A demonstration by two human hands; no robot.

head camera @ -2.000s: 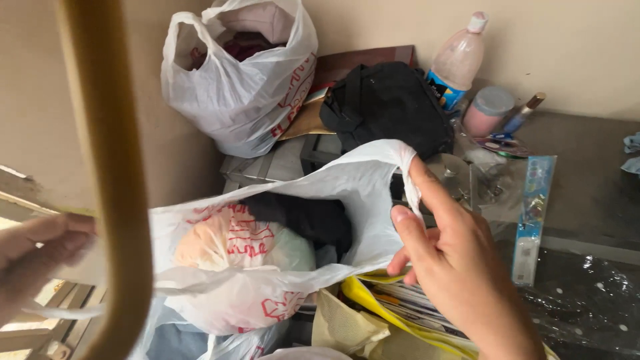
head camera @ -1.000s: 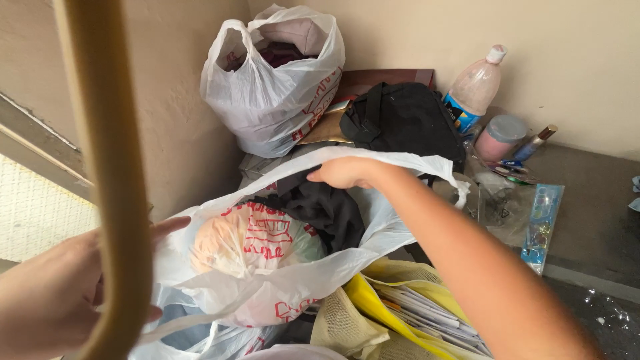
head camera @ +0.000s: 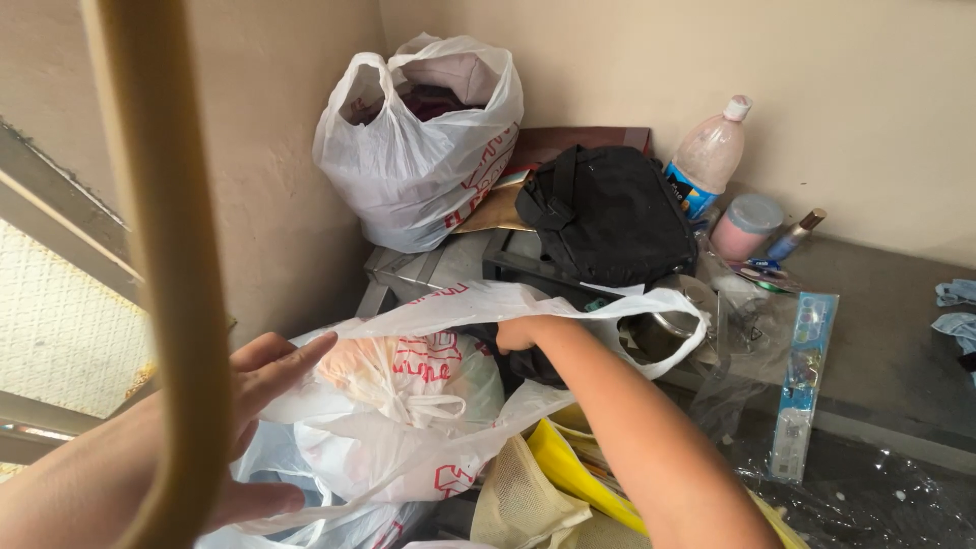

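Observation:
A white plastic carrier bag (head camera: 488, 305) with red print lies wide at the mouth in the lower middle. Inside it is a knotted white plastic bag (head camera: 412, 381) holding pale orange and green contents, with black cloth (head camera: 534, 366) at its right. My right hand (head camera: 526, 332) reaches into the bag over the black cloth; its fingers are partly hidden, so its hold cannot be told. At the bag's left edge is my left hand (head camera: 267, 404), fingers spread, partly behind a brown metal bar (head camera: 164, 267).
Behind stand a filled white carrier bag (head camera: 427, 168), a black fabric bag (head camera: 610, 213), a plastic bottle (head camera: 709, 152) and a pink jar (head camera: 746, 227). A blue packet (head camera: 804, 381) lies at right. A yellow folder (head camera: 579, 473) sits below my right arm.
My right hand has left the carrier bag's right edge, where it was two seconds ago, and moved left and down into the bag. The view has shifted.

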